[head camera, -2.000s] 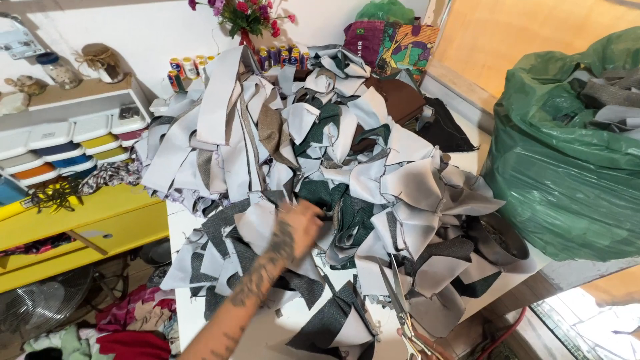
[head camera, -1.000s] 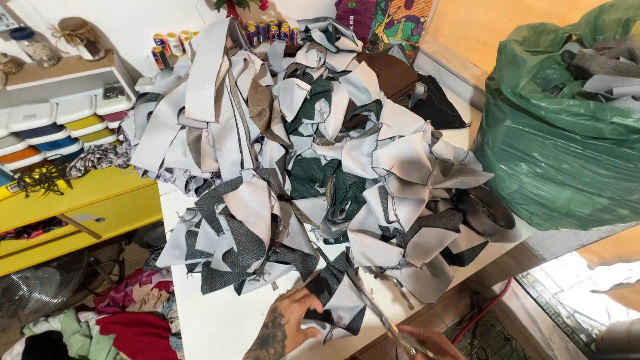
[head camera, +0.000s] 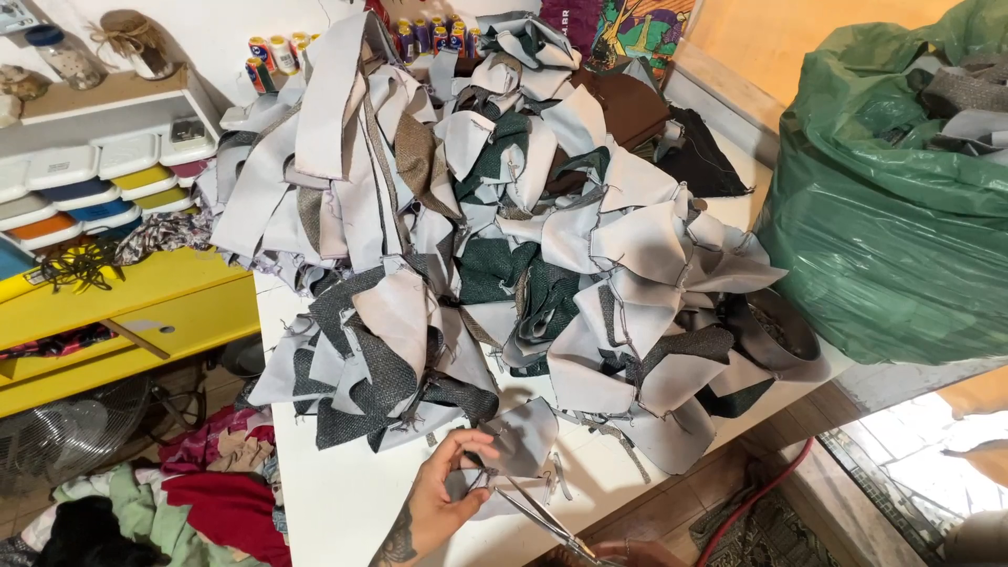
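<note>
Near the front edge of a white table (head camera: 315, 504), my left hand (head camera: 453, 480) pinches a grey fabric scrap (head camera: 521, 438) between thumb and fingers. My right hand (head camera: 622, 554), partly cut off by the bottom edge, holds metal scissors (head camera: 543, 516). Their blade tips are at the fabric beside my left fingertips. Behind the hands lies a large heap of fabric scraps (head camera: 638, 244), pale grey on one side and dark on the other, with dark green pieces (head camera: 551, 295) in its middle. Thin cut strips (head camera: 622, 449) lie near the hands.
A green plastic bag (head camera: 890, 228) full of scraps stands at the right. Thread spools (head camera: 441, 38) stand behind the heap. At the left are a yellow drawer unit (head camera: 197, 307), lidded containers (head camera: 102, 177), a fan (head camera: 71, 441) and clothes on the floor (head camera: 228, 504). A red cable (head camera: 756, 500) runs lower right.
My left hand has come from the heap to the table's front edge and taken hold of a scrap. The scissors have moved to the fabric at my left hand.
</note>
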